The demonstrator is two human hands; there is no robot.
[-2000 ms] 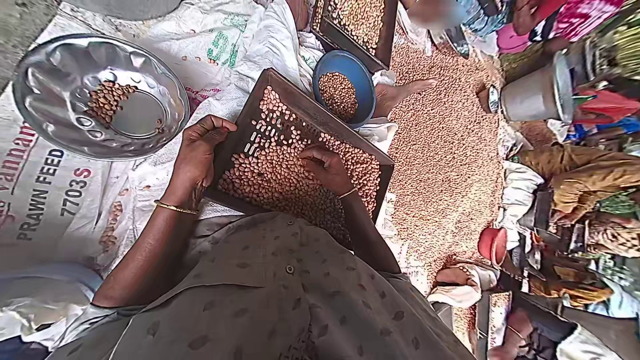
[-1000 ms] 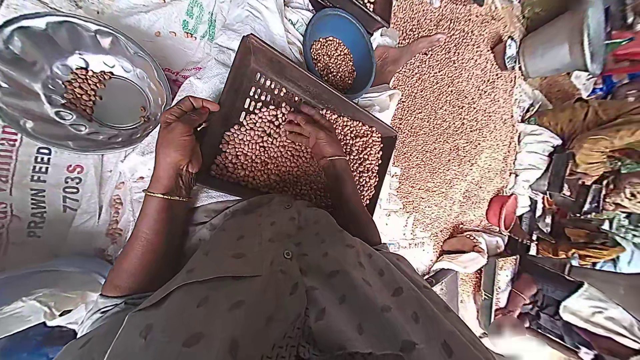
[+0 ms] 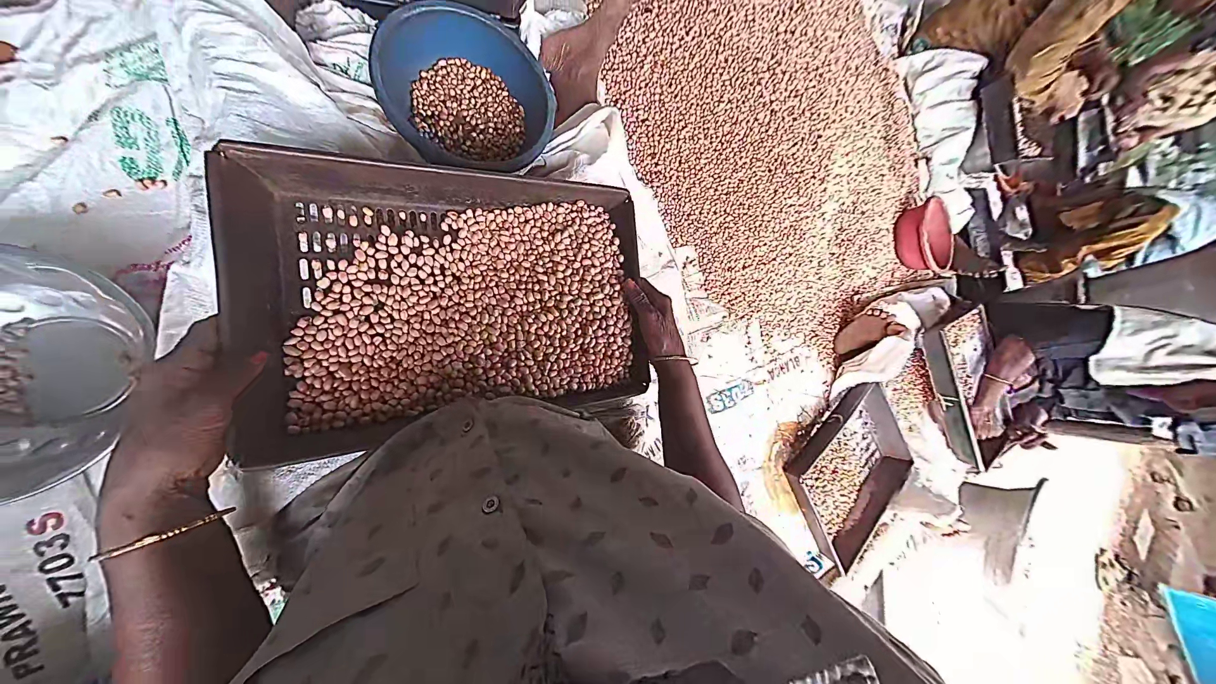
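A dark rectangular sieve tray (image 3: 256,285) with a slotted bottom lies across my lap, held between both hands. Shelled nuts, apparently peanuts (image 3: 475,304), cover most of it, leaving slots bare at the upper left. My left hand (image 3: 185,408), with a thin bangle at the wrist, grips the tray's left side. On the right side, my right hand (image 3: 654,323) grasps the rim, its fingers partly hidden by it. A blue plastic bowl (image 3: 394,57) holding more nuts stands just beyond the tray's far edge.
At the left edge a shiny metal basin (image 3: 85,351) rests on white woven sacks (image 3: 85,123). A wide spread of nuts (image 3: 769,142) covers the ground at the upper right. Farther right are a red container (image 3: 923,236), another framed tray (image 3: 893,465) and a co-worker's hand (image 3: 1009,380).
My right hand has moved from among the nuts to the tray's right rim. The tray, tilted before, now sits nearly square to my view. The view has shifted.
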